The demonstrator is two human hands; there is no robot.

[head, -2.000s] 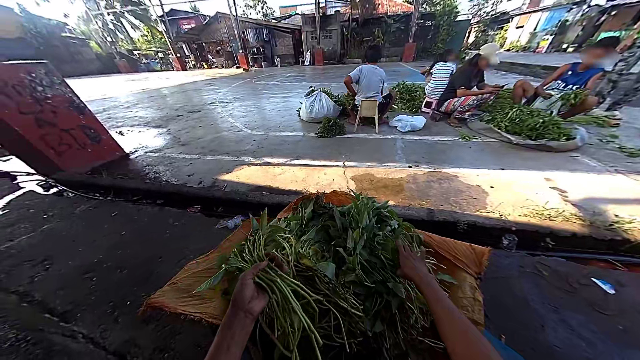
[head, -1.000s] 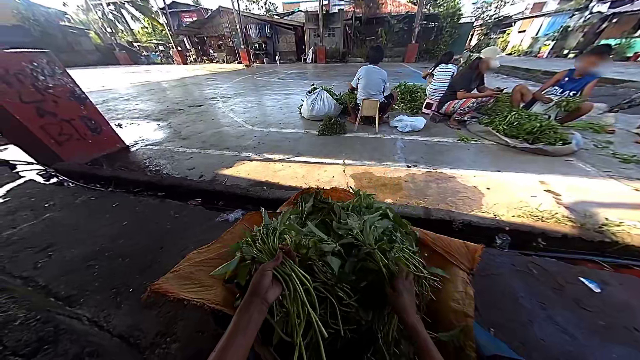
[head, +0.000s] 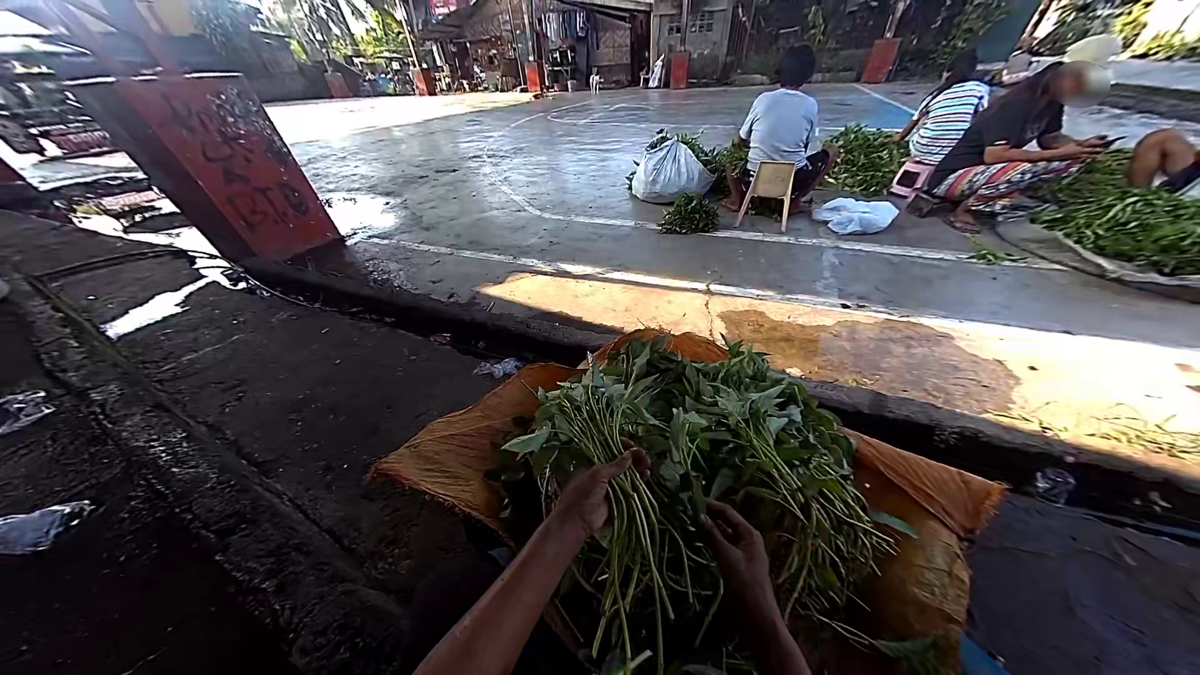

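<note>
A heap of leafy green stalks [head: 750, 412] lies on an orange woven sack [head: 450, 450] whose edges spread out around it. My left hand [head: 595, 492] is closed around a bunch of long-stemmed greens [head: 633, 525], leaves pointing away from me and stems hanging toward me. Just right of that bunch, my right hand [head: 736, 544] has its thumb and fingers at a leafy stalk; whether it grips the stalk cannot be told. More loose stems fan out on the right side of the heap.
Beyond a low concrete kerb [head: 937, 431] lies a paved court. A red block [head: 216, 169] stands left. Several people sit ahead and right, near a white sack [head: 670, 173], a wooden chair [head: 771, 183], a plastic bag [head: 855, 216] and piled greens [head: 1125, 216]. Litter [head: 42, 527] lies left.
My right hand has moved left, from the right side of the heap to beside the bunch at my left hand. The view has shifted to the right.
</note>
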